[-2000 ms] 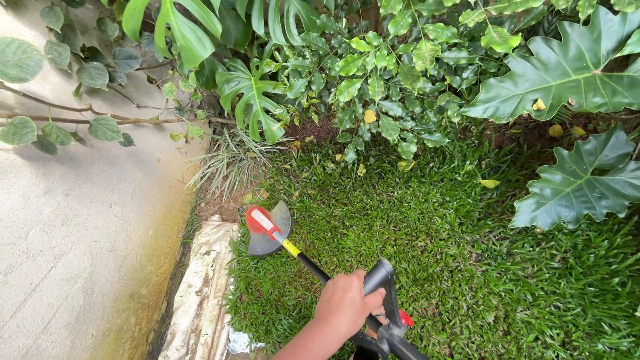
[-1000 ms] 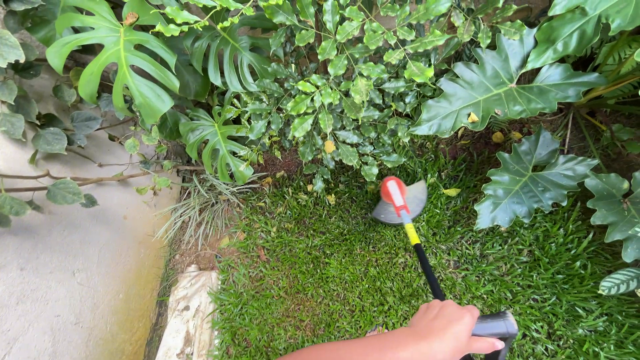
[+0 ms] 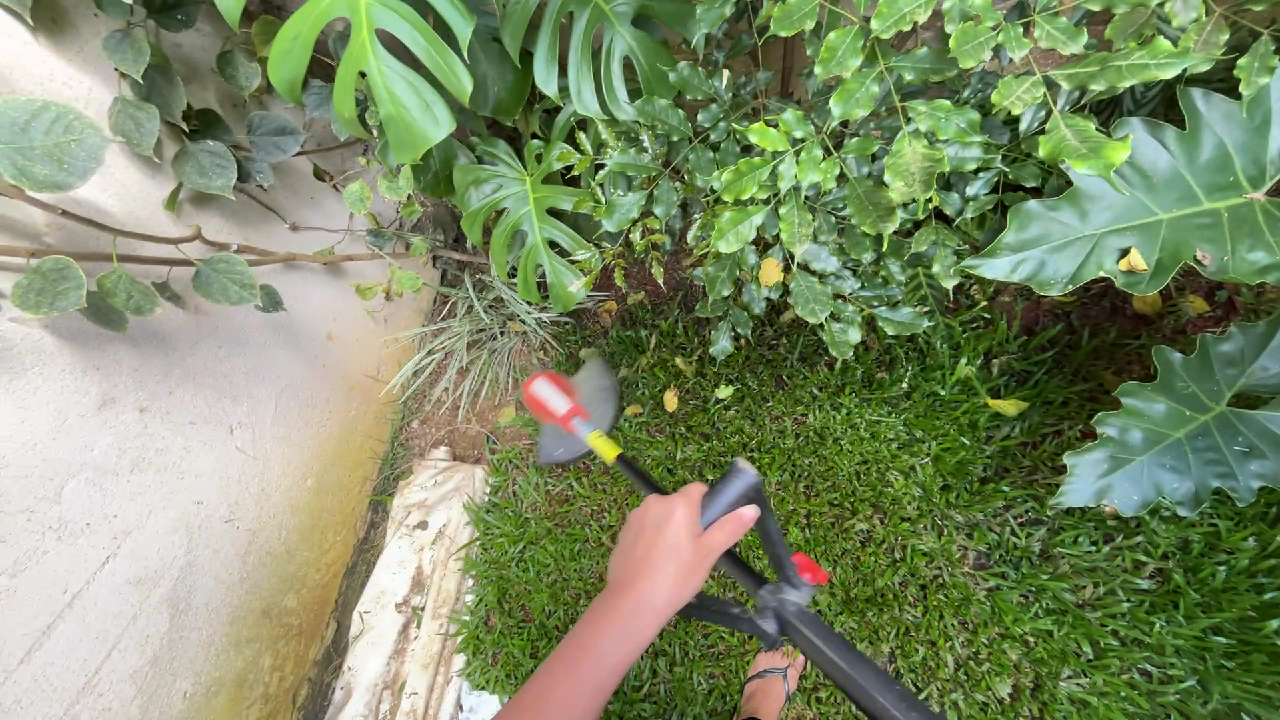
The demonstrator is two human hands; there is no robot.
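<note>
My left hand is wrapped around the black front handle of a string trimmer, whose shaft runs from the lower right up to the left. The trimmer's red and white head, with a grey guard beside it, is over the lawn's left corner, near a tuft of narrow striped leaves. A yellow band marks the shaft below the head. The head and guard look blurred. My right hand is out of view.
A pale wall with a climbing branch stands on the left. A dirty white sheet lies along its foot. Leafy shrubs and large-lobed leaves border the grass. A sandaled foot is at the bottom.
The trimmer head has swung from beneath the shrubs at the middle back to the left corner by the striped tuft, with my left hand still on the handle. The view has shifted too.
</note>
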